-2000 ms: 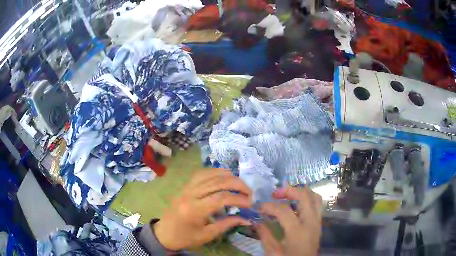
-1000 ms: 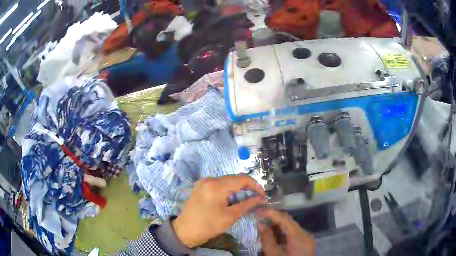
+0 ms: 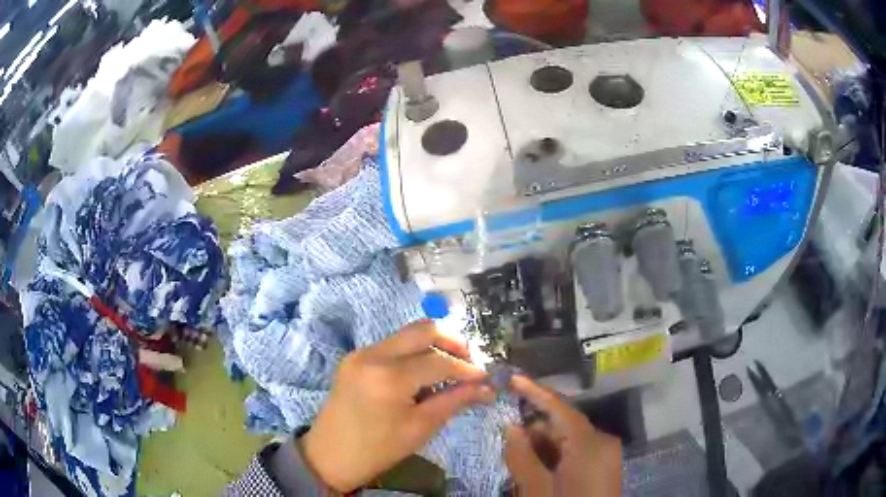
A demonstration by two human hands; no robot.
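A pale blue smocked panel (image 3: 321, 281) lies crumpled left of the overlock machine (image 3: 602, 146) and runs down under my hands. My left hand (image 3: 389, 403) pinches a cloth edge with thumb and fingers, just below the lit needle area (image 3: 471, 330). My right hand (image 3: 563, 437) meets it from the right, its fingertips closed on the same cloth edge at a small dark blue bit. The fingers hide most of that edge.
A blue and white floral bundle (image 3: 126, 252) with a red tie (image 3: 160, 388) lies at left on the olive-green surface (image 3: 204, 447). Pink fabric (image 3: 345, 160) lies behind the panel. Dark snips (image 3: 772, 393) lie right of the machine. White, dark and orange-red fabric lies beyond.
The view has turned right, so the machine fills more of the picture and the bundle sits further left. Both hands, still fingertip to fingertip on the cloth, are now close to the lit needle area.
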